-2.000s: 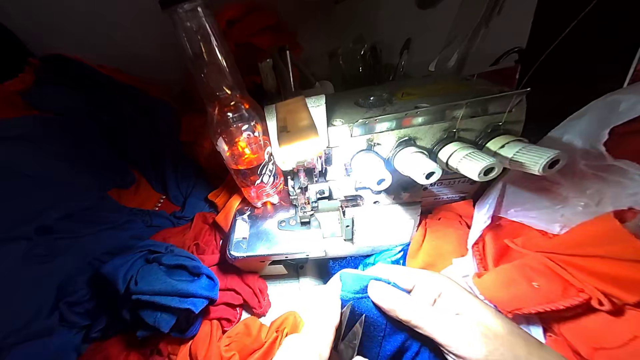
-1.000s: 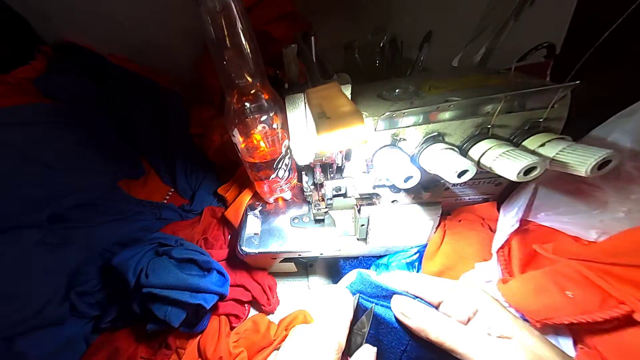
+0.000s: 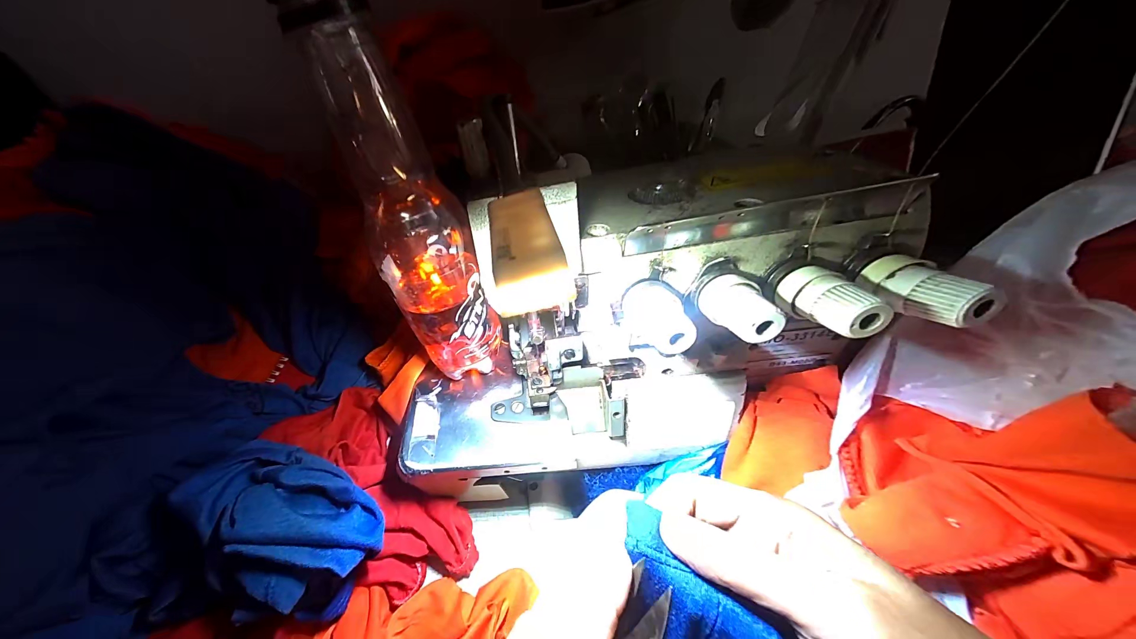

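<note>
Blue fabric (image 3: 679,581) is pinched between my two hands, in front of an overlock sewing machine (image 3: 568,417). My right hand (image 3: 772,555) grips the fabric's upper edge with thumb and fingers. On the left, my left hand (image 3: 577,568), washed out by bright light, meets the same edge with its fingertips. Metal blades (image 3: 652,608), seemingly of small scissors or thread snips, stick out beside my left hand's palm and point upward; their handle is out of sight. The machine's presser foot (image 3: 540,390) stands beyond the hands with no cloth visible under it.
A plastic bottle (image 3: 435,275) with red liquid stands at the machine plate's left. Several white tension dials (image 3: 834,302) jut from the machine's front. Blue cloth (image 3: 284,524) and red cloth (image 3: 426,532) are heaped left; orange garments (image 3: 967,497) and a translucent plastic bag (image 3: 976,355) lie right.
The blue fabric between the hands has been shifted and turned, and my right hand's fingers have changed their hold along its edge. The blades remain by my left hand.
</note>
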